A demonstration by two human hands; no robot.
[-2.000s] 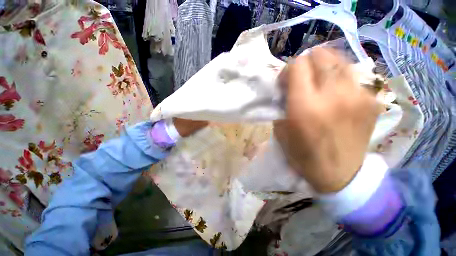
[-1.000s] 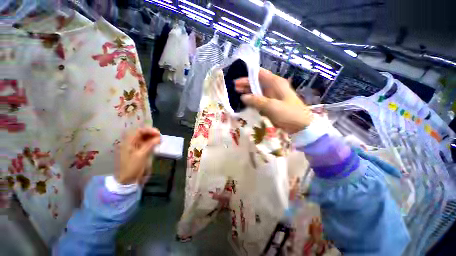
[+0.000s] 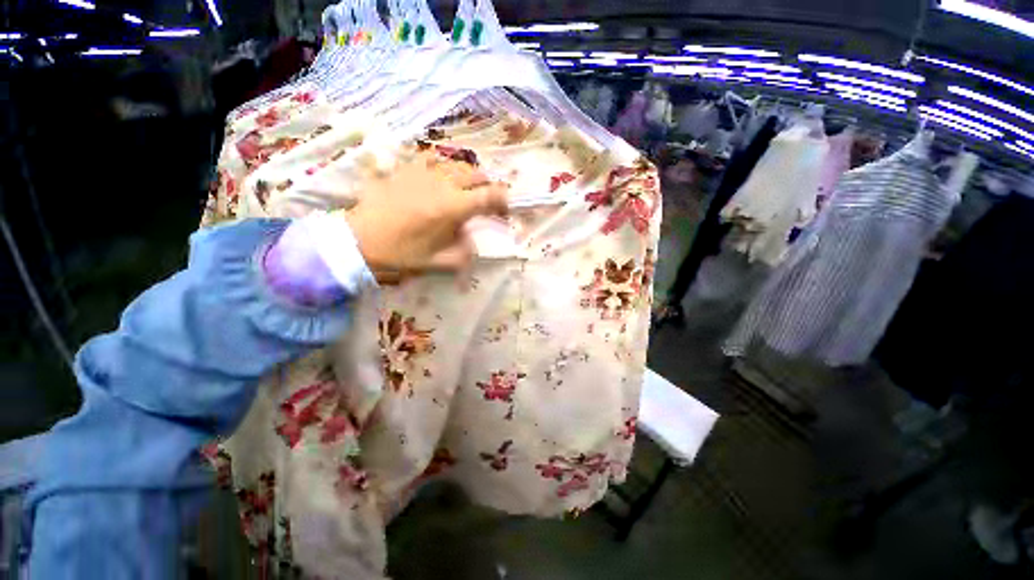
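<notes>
A cream floral blouse (image 3: 567, 340) with red-pink flowers hangs in front of me, at the front of a close row of similar blouses. My left hand (image 3: 425, 221), slightly blurred, is at its upper part, below the hanger. Its fingers are curled and pinch the cloth, which folds around the fingertips. The white plastic hanger (image 3: 510, 74) holds the blouse from above. My right hand is out of the picture. No snips show.
More white hangers with green and yellow markers (image 3: 363, 37) crowd together at the top left. A white tabletop (image 3: 678, 417) stands low behind the blouse. Striped (image 3: 845, 249), pale and dark garments hang at the right.
The view has turned left to the blouse row. My right hand has let go of the hanger it held and left the picture. My left hand, empty before, has taken hold of blouse cloth.
</notes>
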